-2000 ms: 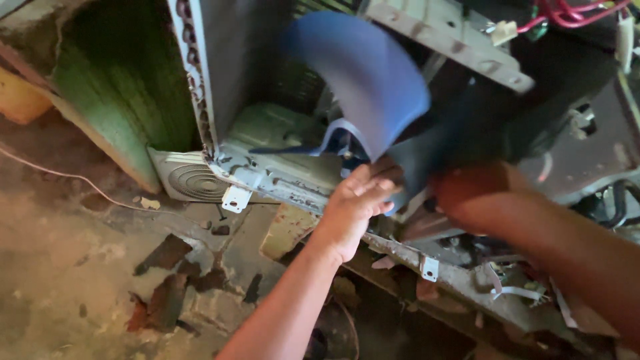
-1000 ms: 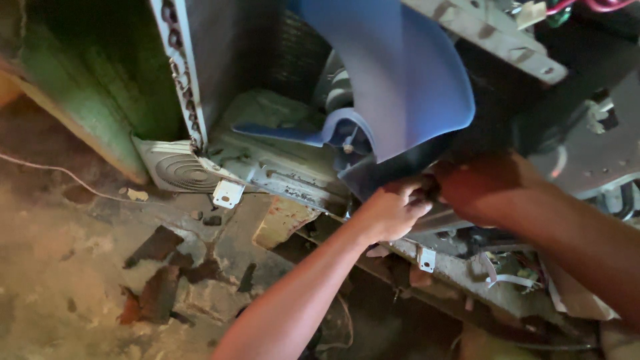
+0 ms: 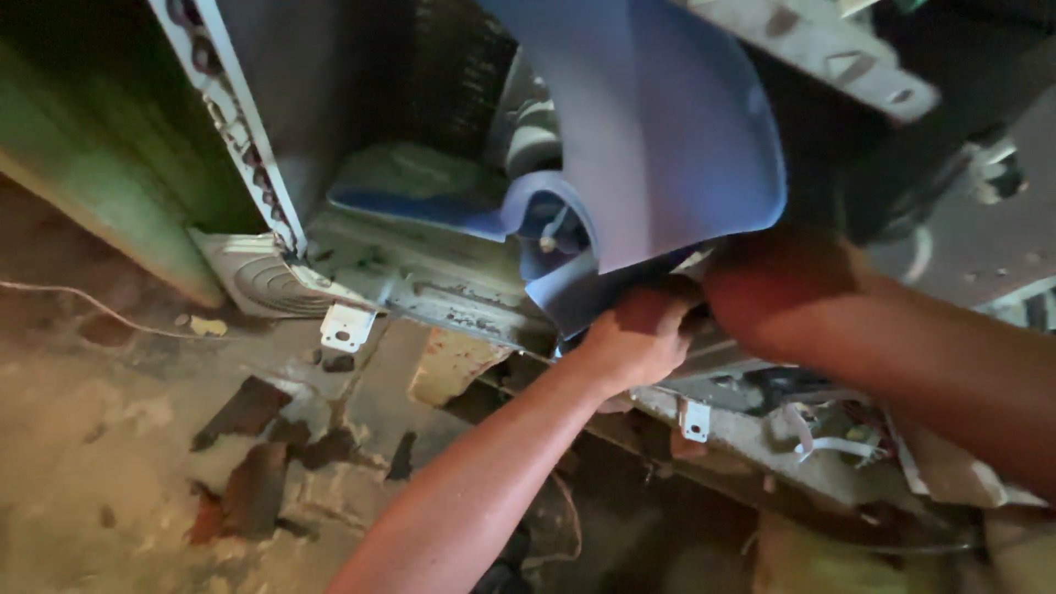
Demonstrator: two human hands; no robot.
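A blue plastic fan blade wheel (image 3: 660, 124) fills the upper middle of an opened air conditioner outdoor unit, its hub (image 3: 551, 235) facing me with a metal shaft end in the centre. My left hand (image 3: 643, 338) is at the lower blade, fingers bent and partly hidden behind it; what they hold cannot be made out. My right hand (image 3: 767, 280) is beside it on the right, blurred and in shadow, with its fingers hidden by the blades and the left hand. Below the hub runs the unit's metal base pan (image 3: 462, 301).
Condenser coil edge (image 3: 239, 124) rises at the left. A metal bracket bar (image 3: 833, 58) crosses the upper right. Mounting feet (image 3: 346, 327) stick out along the base. Loose white wire (image 3: 841, 447) lies at lower right. Broken dark pieces (image 3: 256, 487) litter the floor.
My left hand has moved from near the hub to the right, beside my right hand at the lower blade. The fan has turned somewhat. The view is closer.
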